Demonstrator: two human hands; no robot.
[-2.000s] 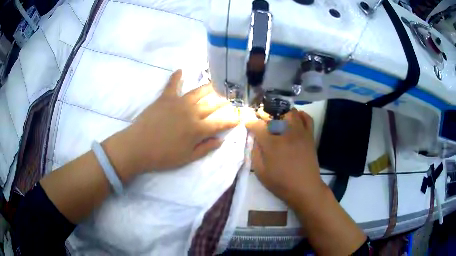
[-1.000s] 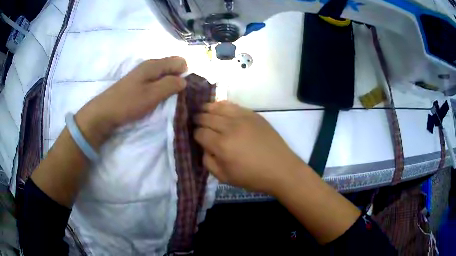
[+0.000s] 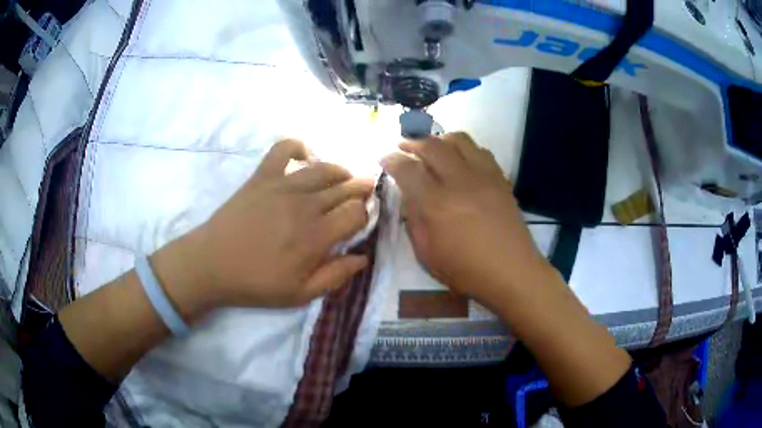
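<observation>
The white quilted lining panel (image 3: 192, 100) covers the left of the table. The brown checked fabric (image 3: 338, 334) runs from between my hands down over the table's front edge, with white edges on both sides. My left hand (image 3: 280, 226) lies on the panel, its fingers on the white edge left of the checked fabric. My right hand (image 3: 459, 209) pinches the seam edge (image 3: 386, 188) at its upper end, just in front of the needle area. The presser foot (image 3: 363, 99) of the sewing machine (image 3: 551, 42) is partly lost in bright glare.
A black rectangle (image 3: 564, 150) on a dark strap lies right of my right hand. A thin checked strip (image 3: 660, 251) hangs at the right. A ruler scale (image 3: 443, 347) runs along the front edge. A blue crate (image 3: 520, 401) shows below the table.
Over the last second my hands have come closer together, and my right hand has moved up and right. The checked fabric, spread open before, is now folded narrower at its upper end.
</observation>
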